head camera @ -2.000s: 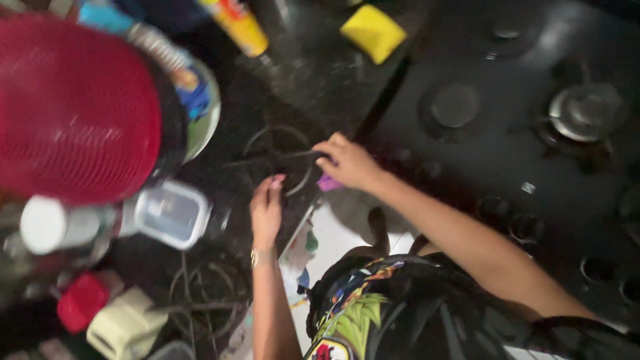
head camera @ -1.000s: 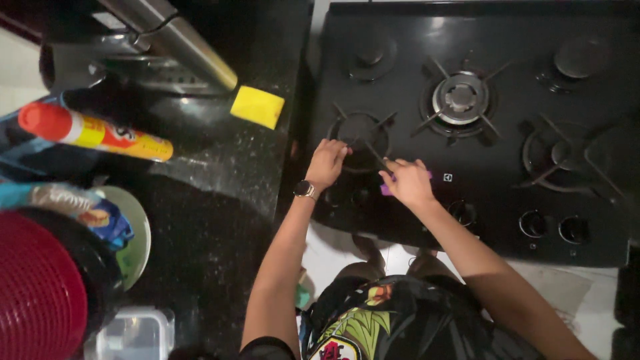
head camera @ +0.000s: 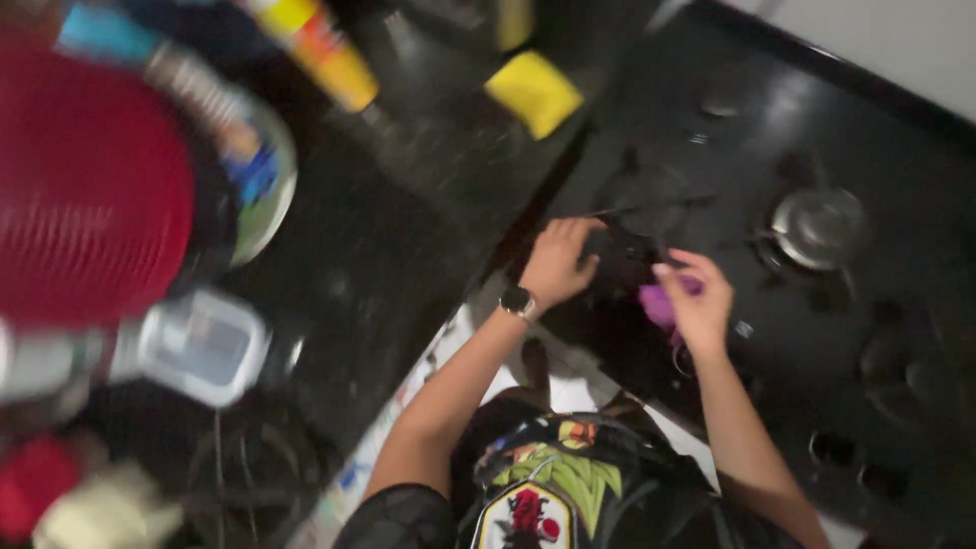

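Note:
A dark wire pan support (head camera: pixel 652 210) lies over the near-left burner of a black gas cooktop (head camera: pixel 793 335); blur hides most of its shape. At its left side is my left hand (head camera: pixel 563 259), a watch on the wrist, fingertips at the support's edge. My right hand (head camera: pixel 698 301) is at the support's near arm, thumb and fingers closed around it, with a crumpled purple cloth (head camera: pixel 657 305) against the palm. Whether the left fingers grip the metal cannot be seen clearly.
On the black counter are a yellow cloth or sponge (head camera: pixel 535 94), a yellow-orange can (head camera: pixel 328 57), a red ribbed basket (head camera: pixel 91 175), a clear plastic container (head camera: pixel 204 347) and another wire pan support (head camera: pixel 244 465). Burner caps stand farther right on the cooktop.
Two seconds ago both hands were with the pan support over the counter; a second ago they had it over the cooktop's near-left burner, where it remains. The view has swung widely.

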